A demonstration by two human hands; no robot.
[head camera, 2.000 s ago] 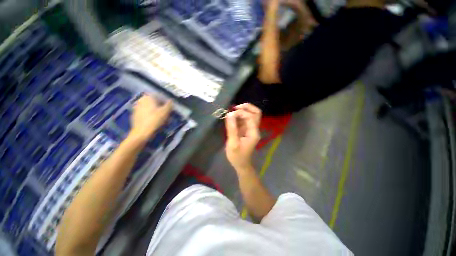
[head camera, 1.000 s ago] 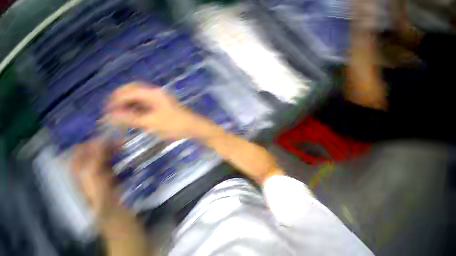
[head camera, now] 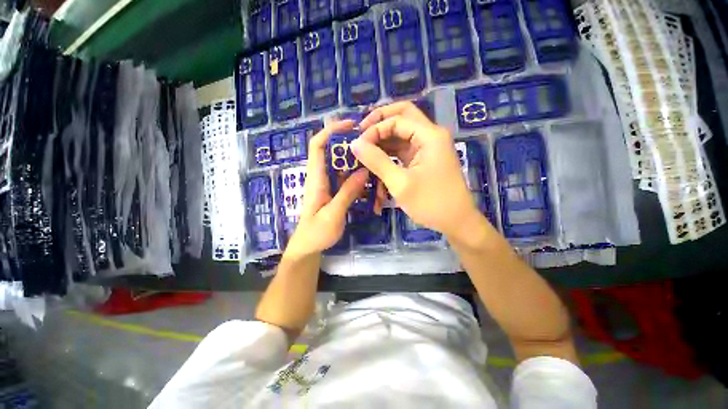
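Note:
A dark blue phone housing (head camera: 369, 188) with a pale gold camera ring (head camera: 344, 156) at its upper left corner is in my left hand (head camera: 323, 220), between thumb and fingers. My right hand (head camera: 419, 168) is over the housing, thumb and index fingertips pinched at the ring's right edge. A tiny pale spot shows at those fingertips; I cannot tell whether it is a separate piece. A white sticker sheet (head camera: 294, 192) with small dark shapes lies across the tray, its middle hidden behind my hands.
A clear blister tray (head camera: 627, 209) holds rows of blue housings (head camera: 522, 180); one pocket at right is empty. White sticker sheets (head camera: 224, 188) lie left of it, overlapping gold-brown strips (head camera: 661, 104) at right. Stacked trays (head camera: 96, 160) stand far left. Red stools (head camera: 638, 323) show below the bench.
The view has swung, with the bench now straight ahead and sharp. Both hands have come together over the tray's middle, holding a housing. The other person is out of view.

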